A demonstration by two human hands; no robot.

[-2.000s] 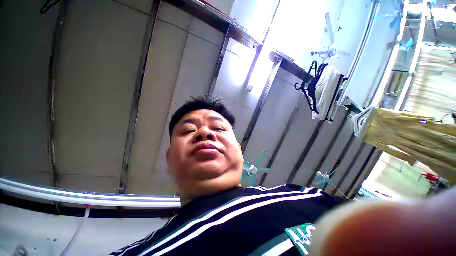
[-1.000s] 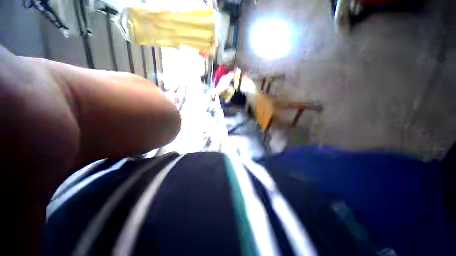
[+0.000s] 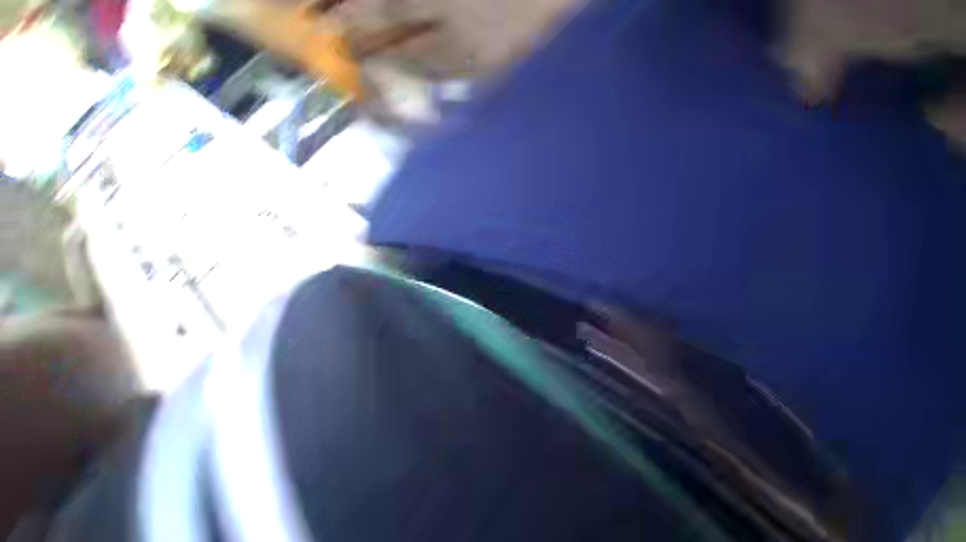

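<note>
The view is tilted and heavily blurred. A dark top with white and green stripes fills the bottom. A large blue cloth surface, perhaps worn clothing, fills the upper right. A bright white table runs diagonally at the left, with small dark and blue specks on it that I cannot name. A brown blurred shape lies at the lower left edge, and a dim brownish one lies below the blue cloth. Either may be a hand or arm, but I cannot tell which side or what it holds.
An orange-brown wooden piece, likely a bench or stool, stands at the top left beyond the table. Blurred red and yellowish things lie in the top left corner. Grey-brown floor shows at the top.
The camera has swung from the ceiling and a person's face down to the striped top, blue cloth and table. The large finger close at the left one second ago is no longer clearly seen.
</note>
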